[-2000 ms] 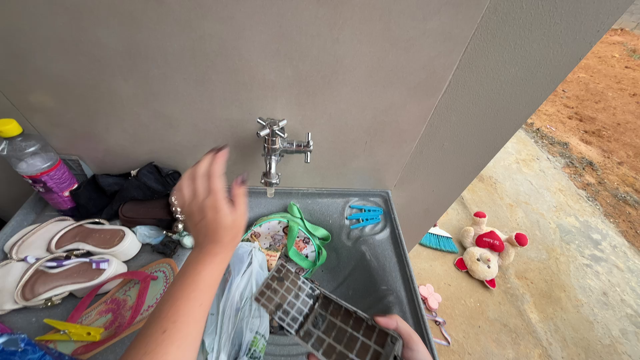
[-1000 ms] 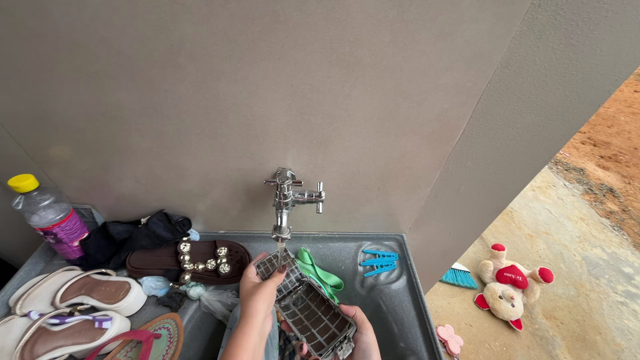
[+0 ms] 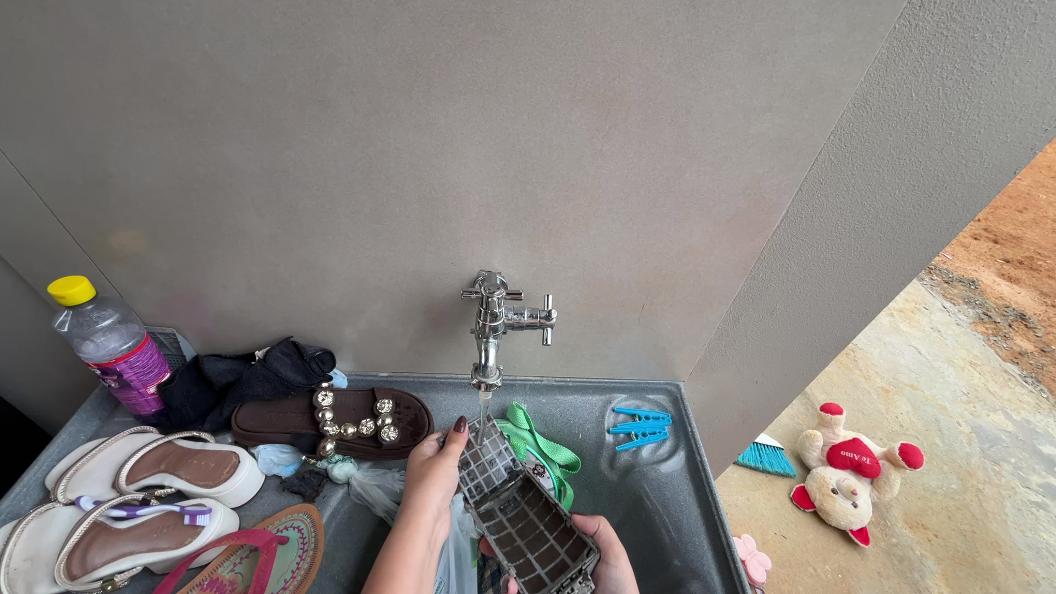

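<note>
A dark plastic grid case, opened on its hinge, is held in both hands below the chrome faucet. My left hand grips the upper grid half by its left edge, thumb on top. My right hand holds the lower half at its right side. Water runs from the spout onto the upper grid. A green strap lies behind the case, on the grey sink. Clear plastic bags lie beside my left hand.
Left on the sink are a bottle, dark cloth, a brown sandal, white sandals, a toothbrush and a flip-flop. Blue clothespins lie right. A teddy bear and broom are on the floor.
My left hand has come down from beside the faucet to the case, which has moved under the spout. Water now visibly runs onto the grid. The view has shifted upward.
</note>
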